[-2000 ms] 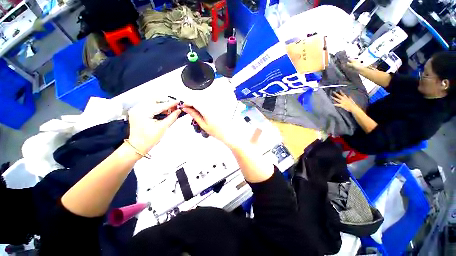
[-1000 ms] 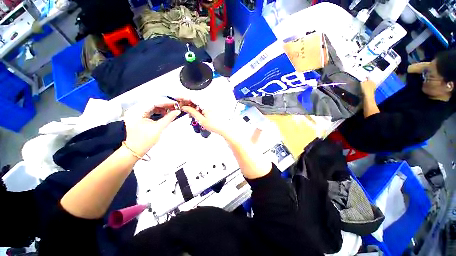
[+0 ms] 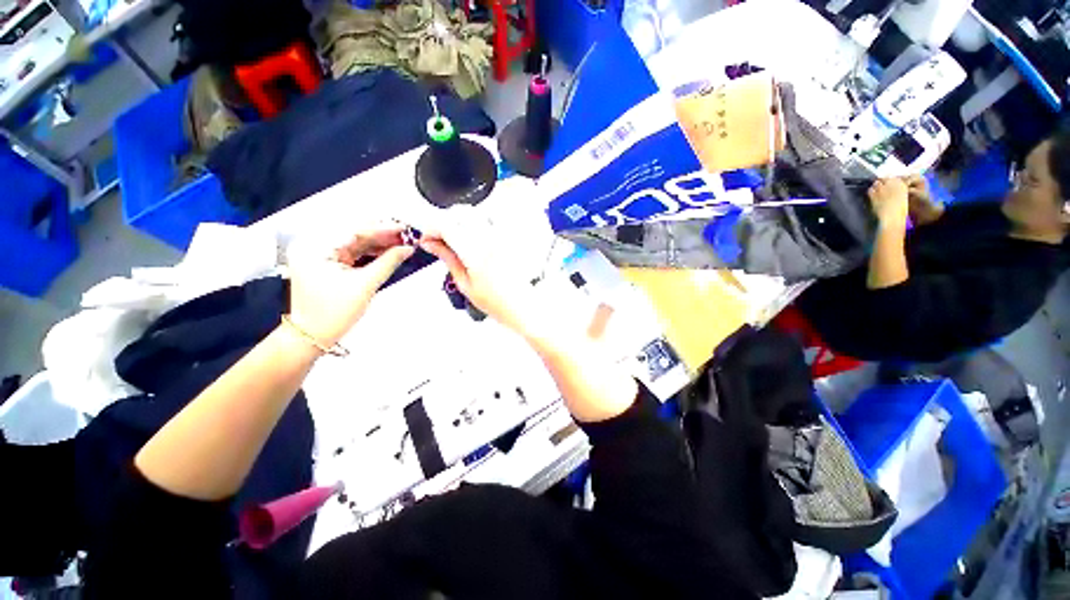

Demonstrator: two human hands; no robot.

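Observation:
My left hand [image 3: 340, 285] and my right hand [image 3: 472, 272] meet above the white sewing machine [image 3: 376, 404]. Their fingertips pinch a small dark object [image 3: 410, 237], too small to name, with a light glint. Any thread there cannot be made out. Small dark purple spools [image 3: 455, 290] sit on the machine top beside my right hand. A black cone with a green top [image 3: 444, 164] stands upright on a black disc behind my hands. A dark maroon cone [image 3: 539, 115] stands to its right. A magenta cone [image 3: 285, 513] lies tilted at the near left machine edge.
Navy cloth [image 3: 223, 328] and white cloth [image 3: 106, 334] heap at left. A blue-white printed bag [image 3: 657, 164] and grey cloth [image 3: 751, 240] lie at right. Another person [image 3: 962, 264] sits there at a machine. Blue crates [image 3: 927, 481] and dark garments stand at lower right.
The small dark object stays between my fingertips; my hands have shifted slightly left in view. The other person's hands have moved from the grey cloth to the front of their machine.

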